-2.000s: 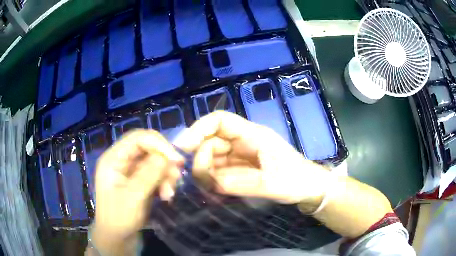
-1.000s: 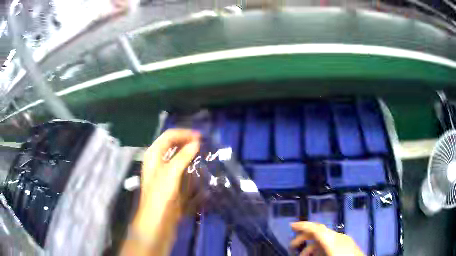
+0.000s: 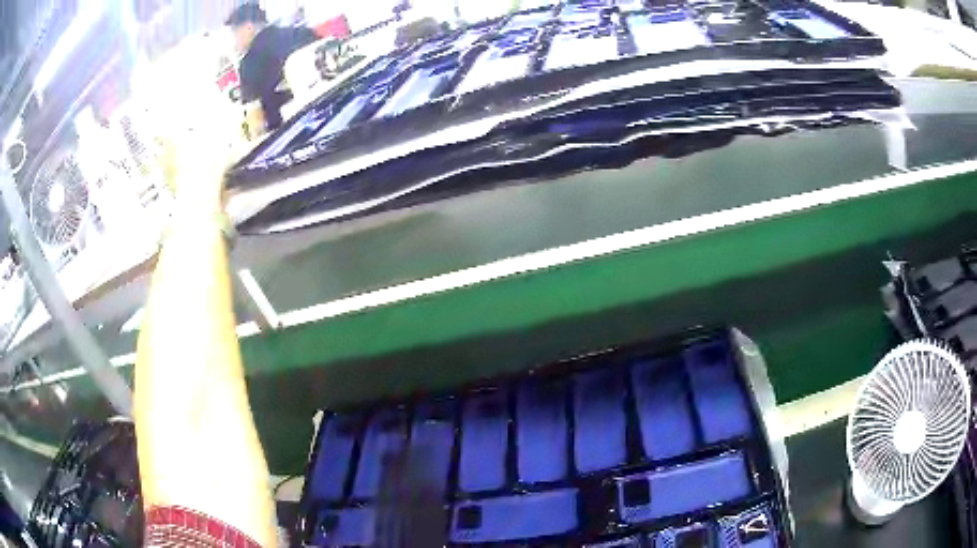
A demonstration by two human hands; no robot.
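My left hand is at the upper left, reaching up beside the raised shelf. It is washed out by glare, so its fingers and anything in them cannot be made out. Its bare forearm runs down to a red cuff at the bottom edge. My right hand is out of the picture. Blue phone cases lie in a glossy black blister tray at the bottom centre, cut off by the lower edge. A dark blurred band crosses cases on the tray's left side.
Stacked black trays with pale sheets between them lie on the raised shelf. A white desk fan stands right of the case tray. Dark trays are at the lower left. A person in dark clothes and another fan are farther back.
The view has swung up towards the shelf. My left hand has moved from over the cases, where it held a dark see-through sheet, up to the far left. My right hand has left the picture.
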